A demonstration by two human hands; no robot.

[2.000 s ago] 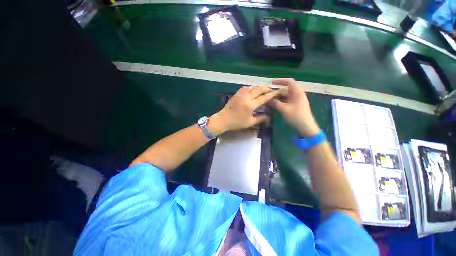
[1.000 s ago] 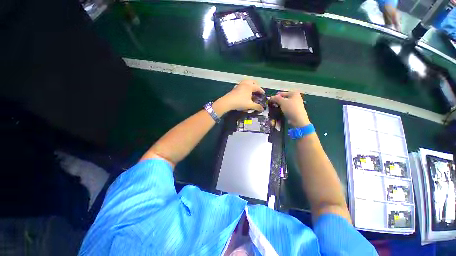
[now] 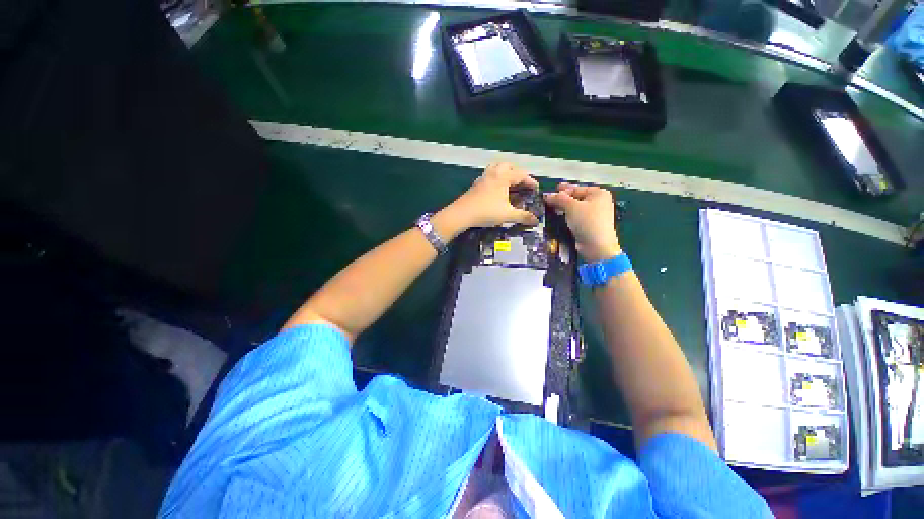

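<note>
A tablet unit point(image 3: 496, 332) with a silver-grey plate lies in a black foam tray point(image 3: 563, 355) in front of me. A mainboard point(image 3: 515, 249) with a yellow patch sits at its top end. My left hand point(image 3: 496, 199), with a metal watch, is at the far end of the tablet, thumb and fingers curved around a small dark part point(image 3: 529, 203). My right hand point(image 3: 590, 215), with a blue wrist band, is just right of it, fingertips pinched together at the tablet's top right corner. Whether they hold something is too small to tell.
A white compartment tray point(image 3: 712, 400) on the right holds several boards. Beside it a pale stack point(image 3: 867, 446) bears a black-framed panel. Beyond the pale strip point(image 3: 405, 150) are three black foam trays with tablets point(image 3: 496, 61), point(image 3: 610, 79), point(image 3: 851, 147). A large dark mass stands left.
My hands have parted from their earlier overlap, uncovering the mainboard; over the last second they have barely moved. A foam tray at the far right has shifted along the line.
</note>
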